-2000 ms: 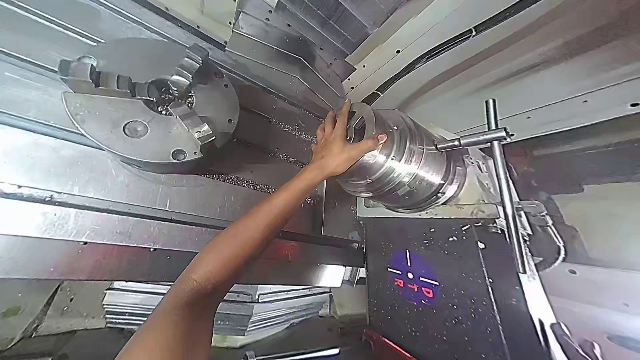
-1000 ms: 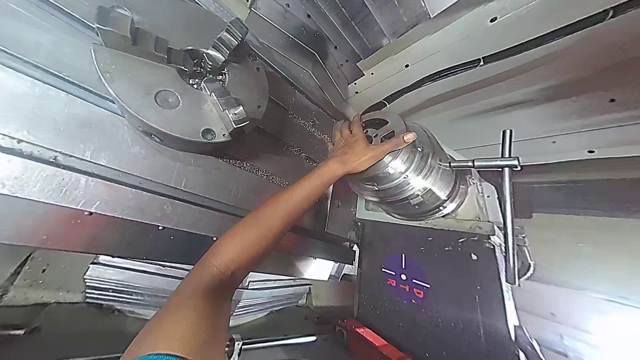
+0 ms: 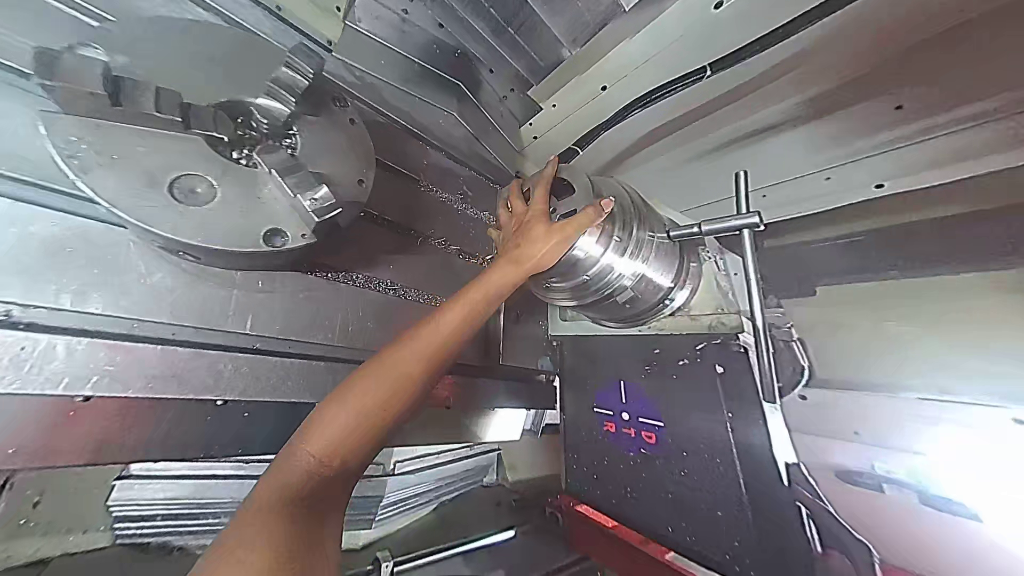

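My left hand [image 3: 544,228] lies on the near end of a shiny, stepped steel cylinder [image 3: 620,272], fingers spread over its slotted end face and thumb along the rim. The palm and part of the end face are hidden. Into the cylinder's right side runs the shaft of a T-handle chuck key [image 3: 712,226], whose long sliding bar [image 3: 749,280] points down. A large three-jaw lathe chuck [image 3: 144,160] sits at the upper left, its stepped jaws around a centre holding metal chips. My right hand is out of view.
Metal chips [image 3: 376,286] lie along the dark bed between chuck and cylinder. Under the cylinder is a dark block [image 3: 656,448] with a printed cross mark. Folded metal way covers [image 3: 432,480] and a red bar [image 3: 616,536] are below. A black cable [image 3: 640,104] runs along the upper wall.
The view has shifted somewhat. My left hand stays on the end of the cylinder, and the chuck key stays at its right side.
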